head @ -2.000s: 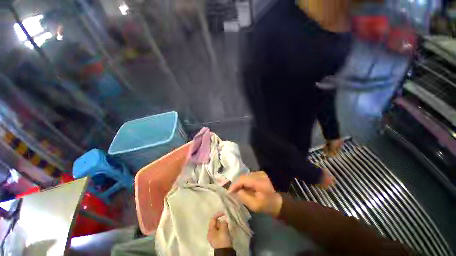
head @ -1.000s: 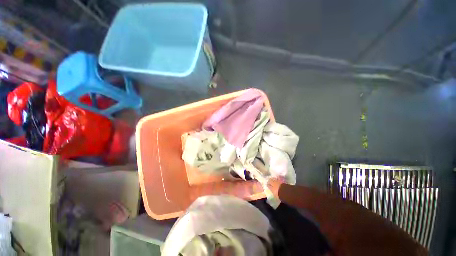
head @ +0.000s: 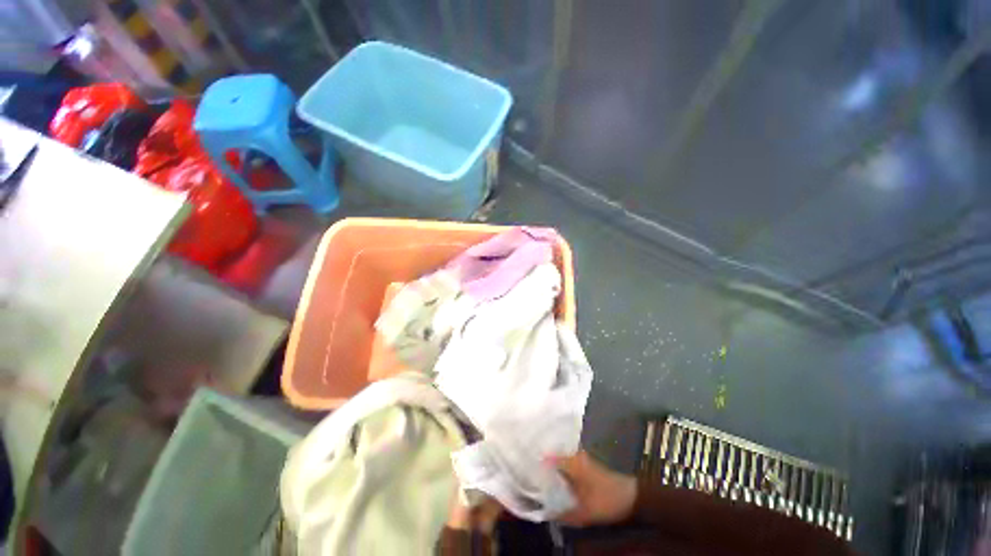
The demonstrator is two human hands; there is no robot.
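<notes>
My right hand (head: 592, 491) grips the near end of a crumpled white cloth (head: 513, 380), which hangs over the near right rim of the orange-pink tub (head: 310, 353). My left hand (head: 467, 530) is small and mostly hidden at the bottom edge, below the white cloth; its fingers cannot be made out. Pink cloth (head: 509, 261) and a cream printed cloth (head: 418, 320) lie in the tub's right part. A beige cloth pile (head: 375, 467) lies in front of the tub, partly over a grey-green bin (head: 207, 478).
A light blue tub (head: 408, 125) stands behind the orange-pink one, with a blue stool (head: 245, 114) beside it. Red plastic bags (head: 207, 206) lie left of the stool. A pale table (head: 76, 239) is at the left. A tube rack (head: 750, 475) is at the lower right.
The white cloth is now drawn toward me over the tub rim, and my right hand has moved back from inside the tub. The other person seen earlier is out of view.
</notes>
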